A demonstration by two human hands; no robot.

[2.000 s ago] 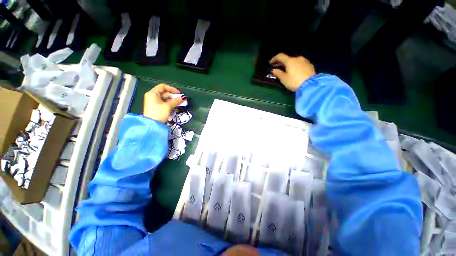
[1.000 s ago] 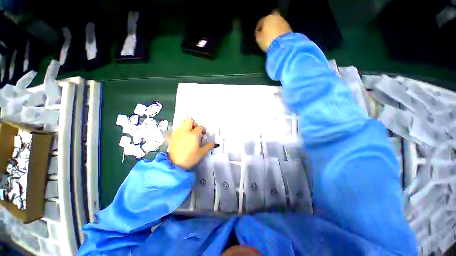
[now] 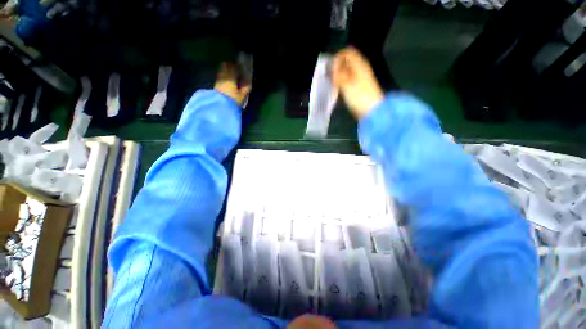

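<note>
My right hand (image 3: 352, 76) is raised at the far side and holds a narrow pale sleeve (image 3: 320, 96) by its upper part; the sleeve hangs in front of a black fixture (image 3: 297, 101). My left hand (image 3: 234, 83) is at the fixture to the left, blurred, with a pale strip (image 3: 245, 67) at its fingers; whether it grips the strip is hard to tell. The white blister tray (image 3: 302, 177) lies in front of my body, its near part filled with pale sleeves (image 3: 331, 283).
Stacked trays (image 3: 90, 212) with loose sleeves (image 3: 48, 157) and an open cardboard box (image 3: 48, 270) of small white pieces stand at left. More fixtures with pale strips (image 3: 159, 90) line the far side. Overlapping sleeves (image 3: 546, 186) lie at right. Part of another person in blue (image 3: 35, 19) shows top left.
My left hand has moved from the tray forward to a fixture. My right hand now holds a pale sleeve. The view has shifted, and my left sleeve now covers the area of the loose white pieces.
</note>
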